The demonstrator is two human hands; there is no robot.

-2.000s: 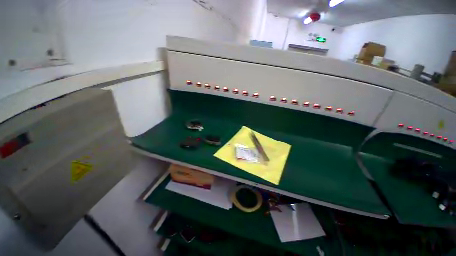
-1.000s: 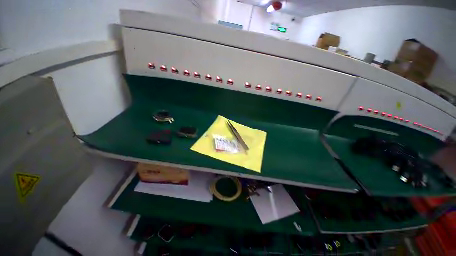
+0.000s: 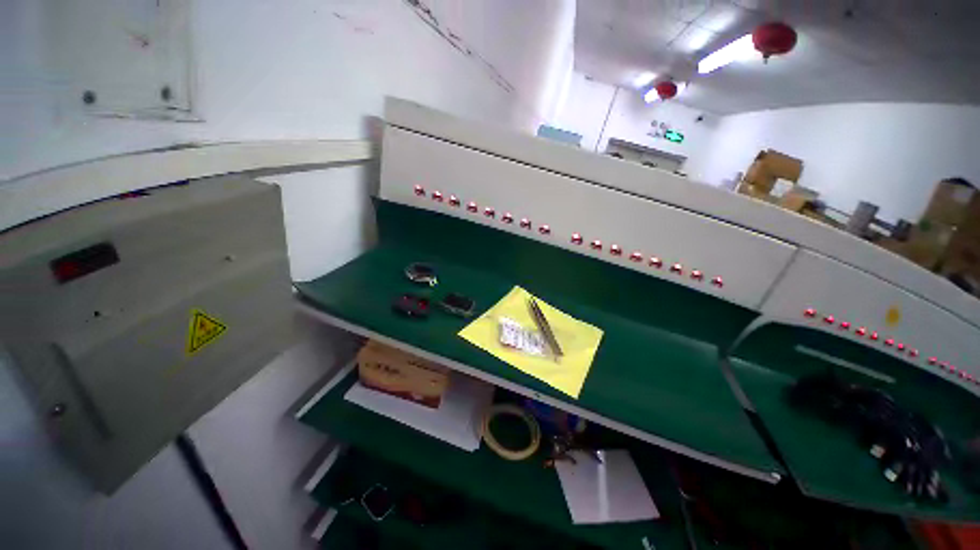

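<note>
No hand is clearly in view. The green top shelf (image 3: pixel 645 376) of the rack lies in front of me. A yellow sheet (image 3: pixel 572 374) lies on it, with a thin dark tweezers-like tool (image 3: pixel 545 328) and a white printed packet or label (image 3: pixel 520 336) on top. Left of the sheet are three small dark units: one at the back (image 3: pixel 421 275), one at the front left (image 3: pixel 411 306) and one nearest the sheet (image 3: pixel 458 304).
On the lower shelf are an orange-brown box (image 3: pixel 402 374), a tape roll (image 3: pixel 510 432) and a white paper (image 3: pixel 606 487). Black cables (image 3: pixel 897 435) lie on the right shelf. A grey electrical box (image 3: pixel 140 322) is on the left wall. Red indicator lights (image 3: pixel 576 240) line the rack.
The camera view has turned left and up, so the rack sits further right and lower than a second ago. The things on the shelf have not visibly moved.
</note>
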